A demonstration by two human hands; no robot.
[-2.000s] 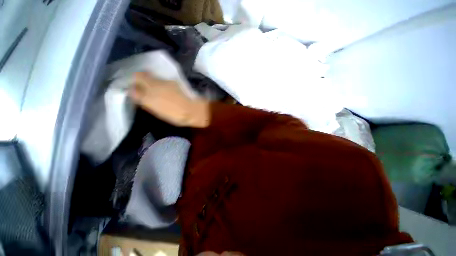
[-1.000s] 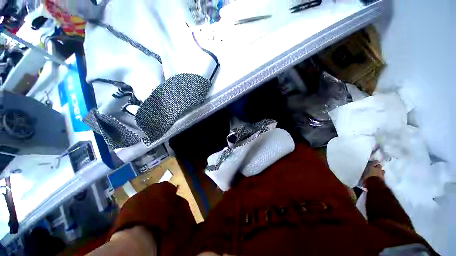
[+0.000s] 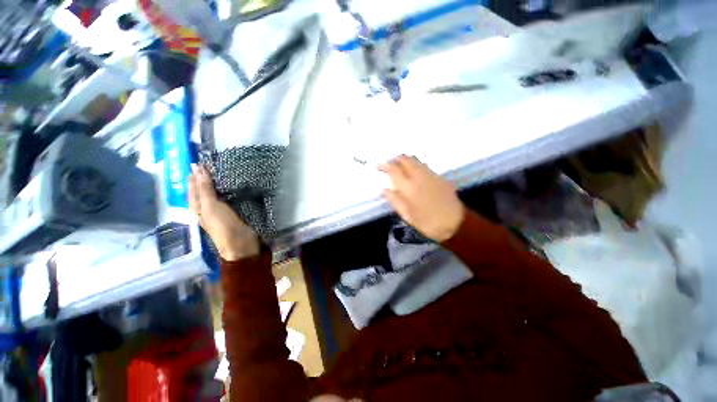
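Note:
The black-and-white flecked fabric [image 3: 248,169] lies on the white machine table, joined to a pale larger section [image 3: 255,98] with dark seam lines. My left hand [image 3: 224,220] is at the flecked fabric's left edge, fingers extended; whether it pinches the cloth cannot be told. My right hand [image 3: 421,196] is over the table's front edge, fingers partly spread, with nothing seen in it. Small metal parts of the machine's needle area [image 3: 385,71] show behind, blurred. A pale piece with a speckled edge [image 3: 401,279] lies on my lap.
A slim metal rod [image 3: 457,88] and dark snips [image 3: 548,77] lie on the table [image 3: 503,126]. A cardboard box [image 3: 303,314] with white scraps is below the table. A red basket [image 3: 169,365] is at lower left, white cloth [image 3: 629,275] at right. A grey machine part [image 3: 82,188] is at left.
My right hand has moved from the white cloth at right to the table front. My left hand has risen from low in the picture to the flecked fabric, which now lies flatter.

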